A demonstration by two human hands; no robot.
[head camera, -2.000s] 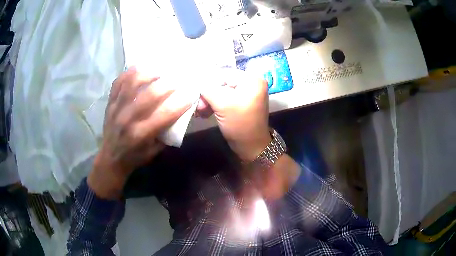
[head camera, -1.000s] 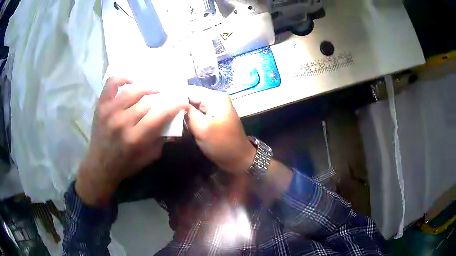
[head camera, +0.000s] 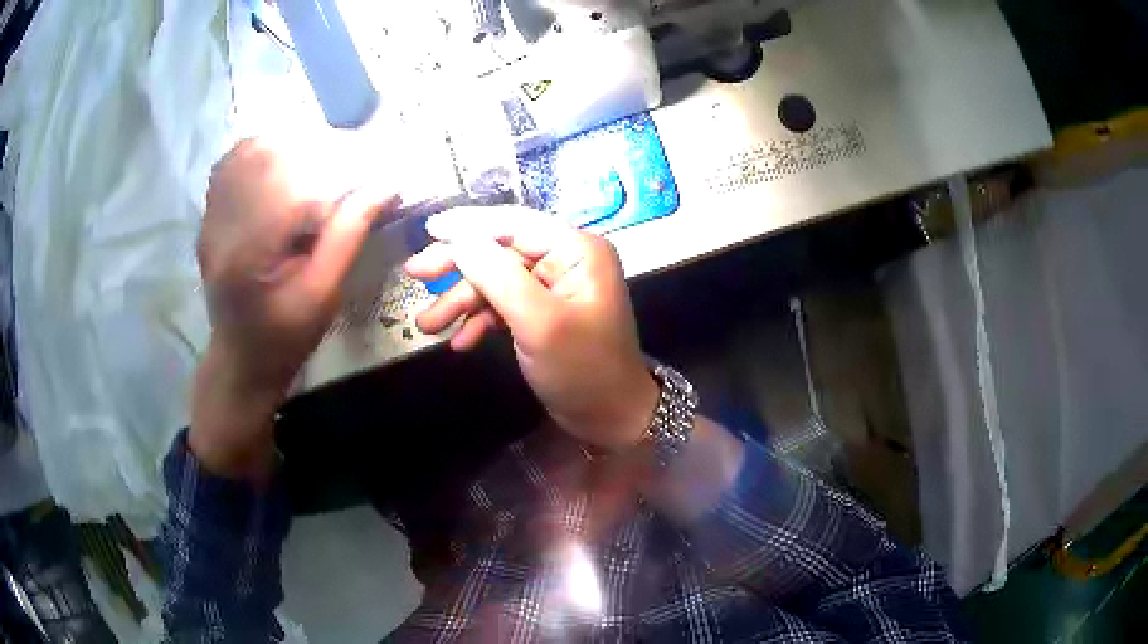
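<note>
My left hand (head camera: 264, 245) is blurred above the left front of the machine table (head camera: 913, 82), fingers bent and thumb pointing right. Whether it holds cloth cannot be told in the glare. My right hand (head camera: 548, 302), with a metal watch, is at the table's front edge. Its fingers are apart and nothing shows in them. Its fingertips are just in front of the needle area (head camera: 489, 186). The sewing machine (head camera: 585, 88) has a bright blue plate (head camera: 648, 183) right of the needle area. A grey-blue bar (head camera: 330, 63) is at upper left.
A large heap of white cloth (head camera: 107, 252) hangs left of the table. A dark round hole (head camera: 796, 113) and printed marks are on the table's right part. Pale grey cloth (head camera: 1070, 365), a hanging white strip (head camera: 988, 390) and a yellow frame part (head camera: 1102, 136) are at the right.
The white piece pinched between my hands no longer shows there. My hands have moved apart and my right fingers have spread. Printed marks at the table's front edge are uncovered. The view has shifted slightly.
</note>
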